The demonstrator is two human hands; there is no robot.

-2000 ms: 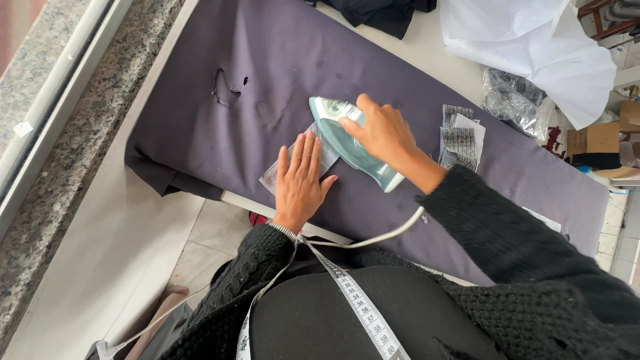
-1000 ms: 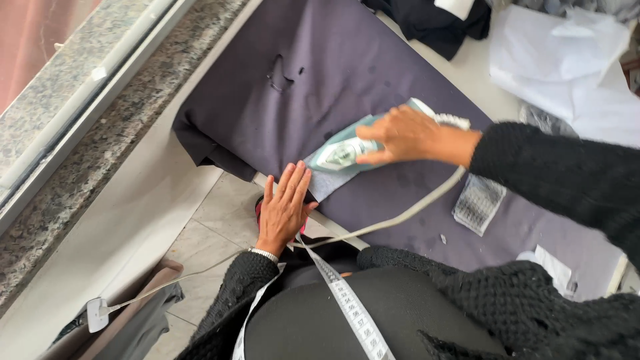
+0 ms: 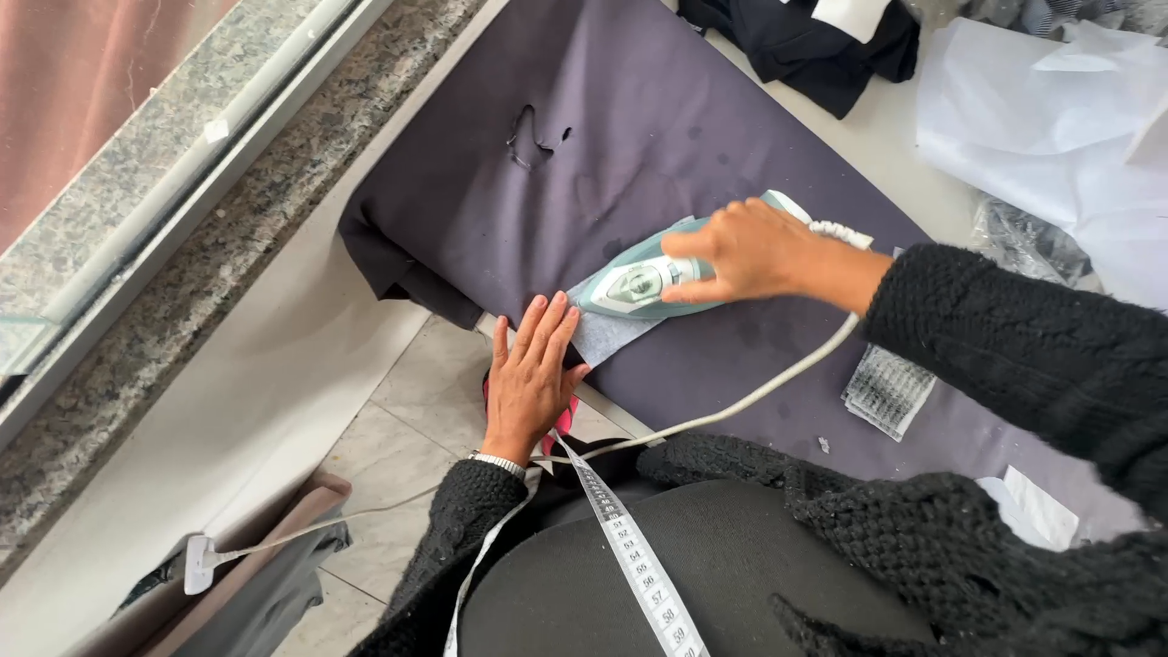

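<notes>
My right hand [image 3: 744,251] grips the handle of a teal and white clothes iron [image 3: 643,283]. The iron's soleplate rests on a pale, thin fabric piece [image 3: 616,339] lying on a dark purple cloth cover [image 3: 739,365]. Just past the iron's tip, my left hand [image 3: 534,374] lies flat with spread fingers, its fingertips at the left edge of the pale piece. A white power cord [image 3: 757,401] runs from the iron past my left wrist. A tape measure [image 3: 639,566] hangs down over my front.
Small stacked grey fabric pieces [image 3: 887,391] lie right of the cord. Black garments [image 3: 812,46] and white sheets [image 3: 1049,137] are at the upper right. A granite ledge [image 3: 301,155] runs along the left. Thin dark thread [image 3: 527,141] lies on the cover. A white plug [image 3: 198,564] is at lower left.
Two seconds ago my left hand lay on the pale piece; it is now at its edge. The iron has turned, its tip now pointing toward my left hand. The view has shifted.
</notes>
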